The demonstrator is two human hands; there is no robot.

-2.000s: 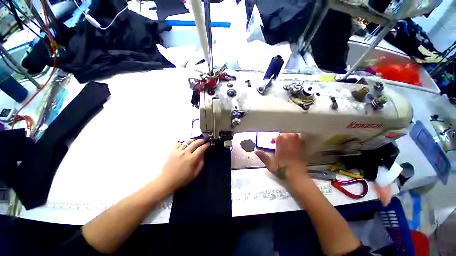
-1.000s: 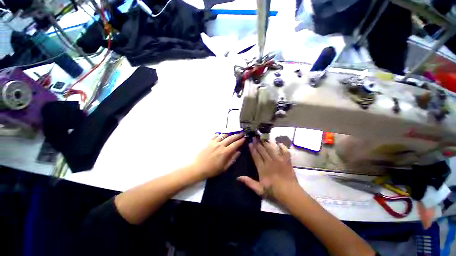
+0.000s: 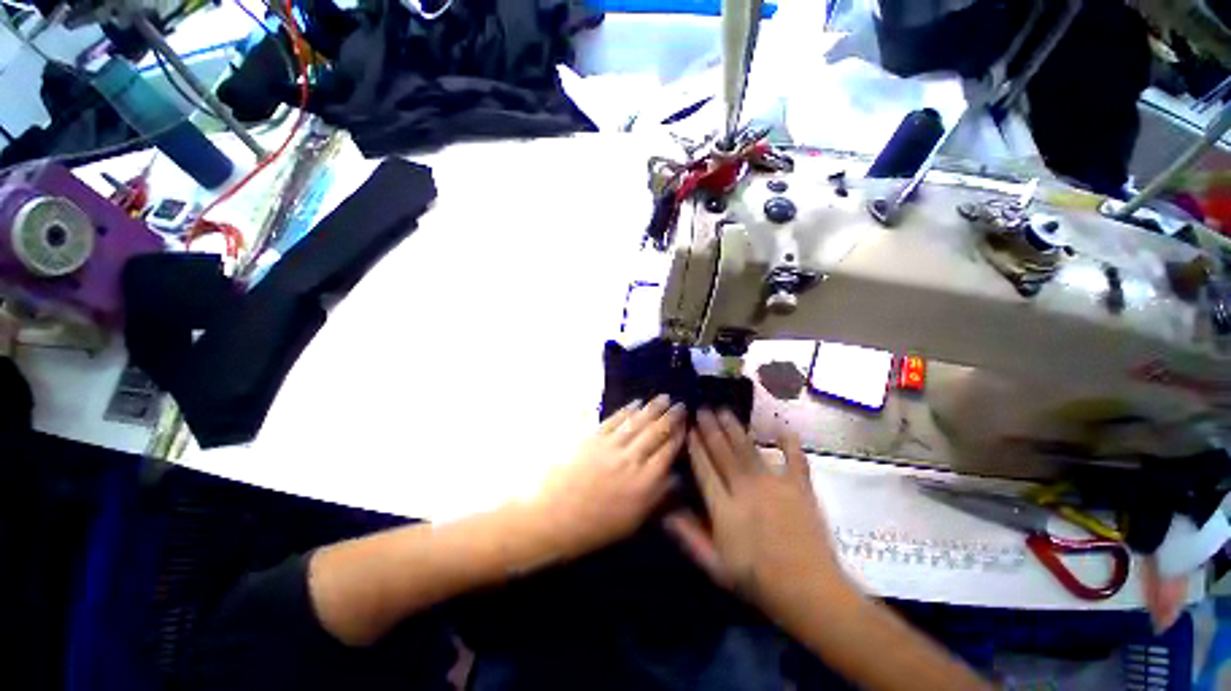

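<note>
A black cloth strip [image 3: 648, 371] lies under and in front of the needle area of the cream-white sewing machine [image 3: 918, 270], its far end bunched at the presser foot. My left hand [image 3: 628, 466] lies flat on the cloth's left part, fingers pointing at the foot. My right hand [image 3: 756, 506] is beside it on the right part, fingers spread and slightly blurred. Both hands press on the cloth just in front of the foot. The cloth's near part drops over the table's front edge, where it merges with dark clothing.
Stacked black cut pieces [image 3: 257, 351] lie at the left of the white table [image 3: 405, 392]. Shears [image 3: 1080, 560] with red handles lie right of the bed. A pale flat case [image 3: 851, 374] and a small red-orange item [image 3: 913, 373] lie under the machine arm. A purple machine [image 3: 81, 250] stands at left.
My right hand has come from under the machine arm onto the cloth. Both hands have since drawn back from the foot, and the cloth there now looks bunched. The view has shifted left.
</note>
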